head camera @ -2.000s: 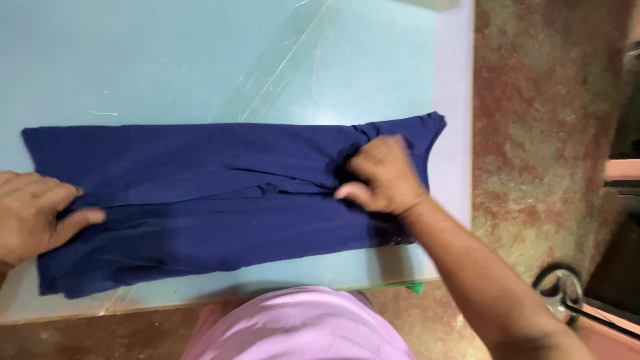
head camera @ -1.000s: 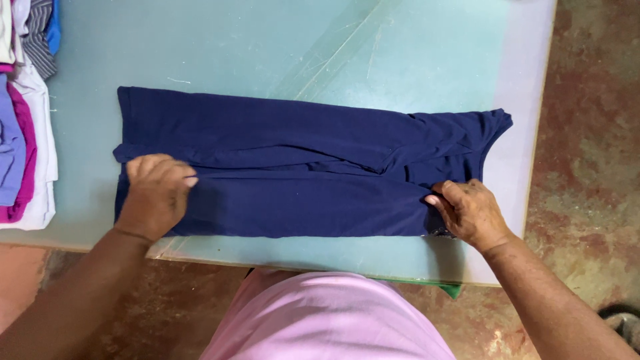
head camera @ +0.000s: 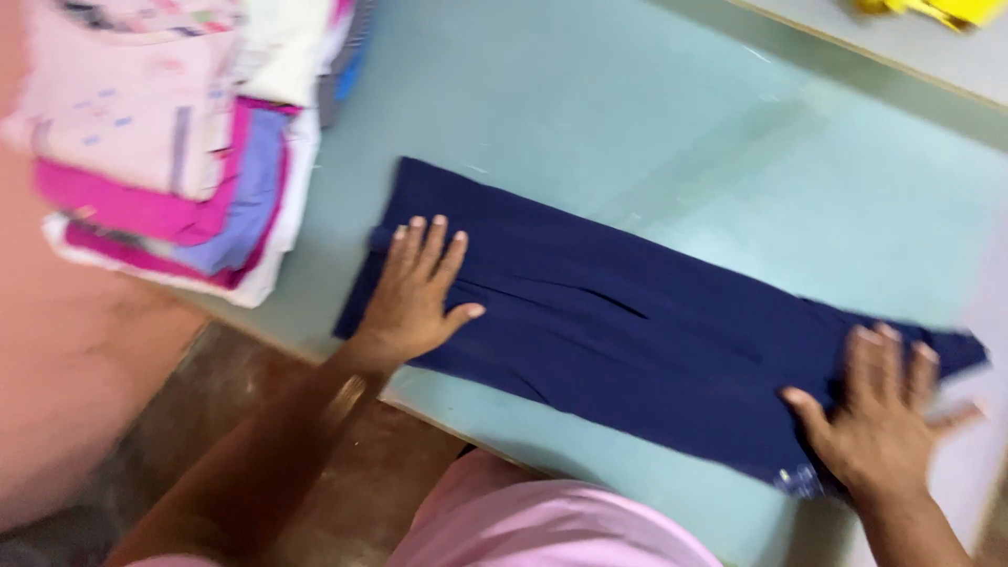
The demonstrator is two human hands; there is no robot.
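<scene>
A navy blue garment (head camera: pixel 614 315), folded into a long strip, lies at a slant on the pale green tabletop (head camera: pixel 551 102). My left hand (head camera: pixel 417 295) rests flat on its left end, fingers spread and pointing away from me. At the other end my right hand (head camera: pixel 886 413) lies spread over the cloth, its fingers apart and slightly blurred. Neither hand grips anything. A few creases run along the middle of the garment, and a small pale print shows at its lower right edge.
A stack of folded clothes (head camera: pixel 157 157) in pink, magenta, violet and white stands on the table's left side. Something yellow (head camera: pixel 945 9) lies on a light surface at the top right. The table's near edge runs close to my body.
Both hands have opened and now lie spread on the cloth; a second ago their fingers were bent. The garment's middle fold looks flatter. The view has turned and shifted left.
</scene>
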